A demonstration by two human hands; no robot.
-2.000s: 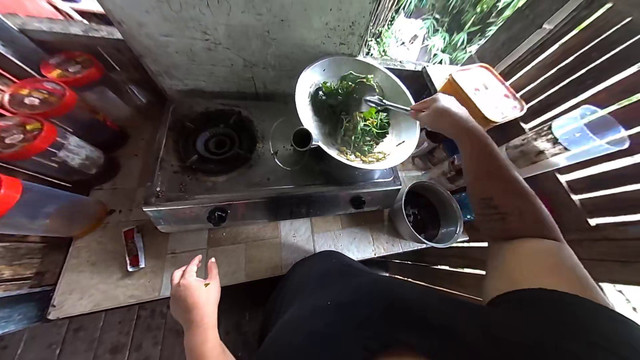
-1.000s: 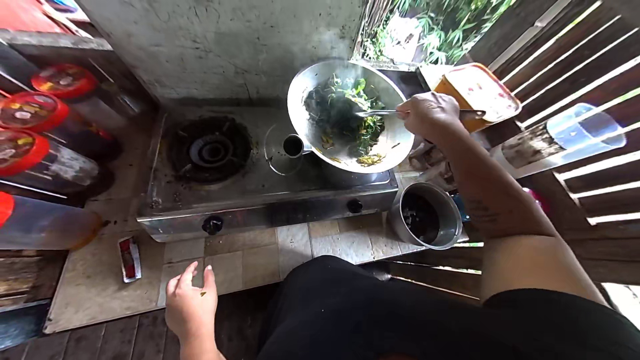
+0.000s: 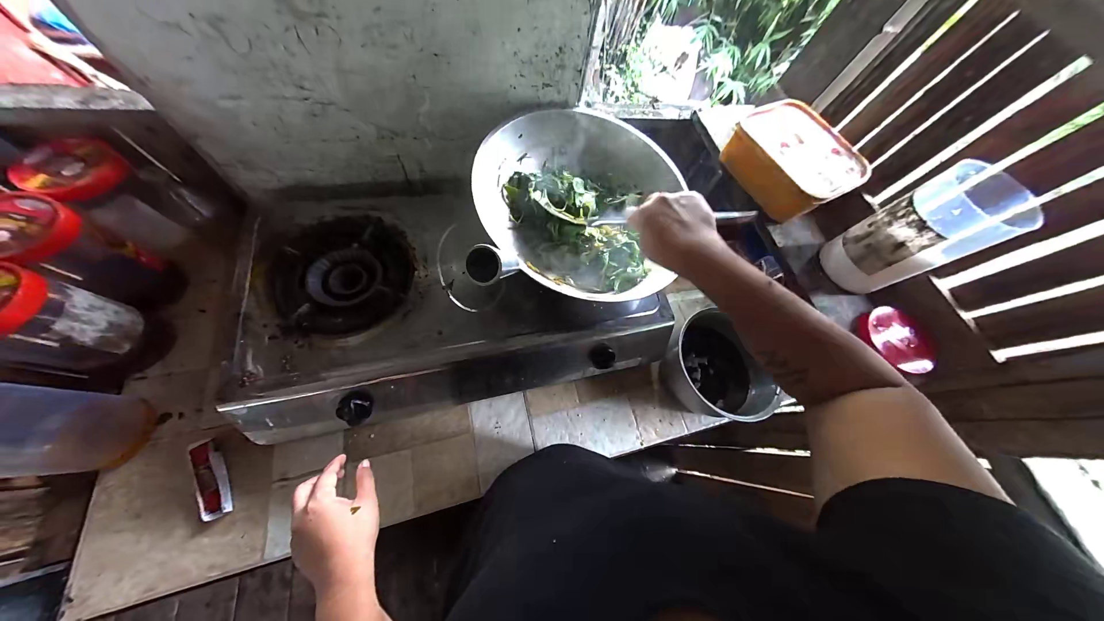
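Observation:
My right hand (image 3: 677, 228) is closed around the handle of a metal spoon or ladle (image 3: 733, 217), whose head lies among leafy greens (image 3: 604, 246) in a wok (image 3: 586, 138). Light steam rises from the greens. The wok rests over the right side of a two-burner gas stove (image 3: 414, 345), its short hollow handle (image 3: 485, 264) pointing left toward the front. My left hand (image 3: 336, 526) hangs with fingers apart and nothing in it, near the counter's front edge, with a small bit of leaf on it.
A bare burner (image 3: 348, 278) is at left. A metal pot (image 3: 677, 379) with dark contents stands right of the stove, an orange lidded tub (image 3: 763, 172) and a clear container (image 3: 888, 241) behind. Red-lidded jars (image 3: 65, 233) line the left; a small red packet (image 3: 210, 479) lies on the tiled counter.
My right hand has shifted the spoon through the greens, and its handle now points right. The leaves lie differently in the wok. My left hand stays free, in much the same pose.

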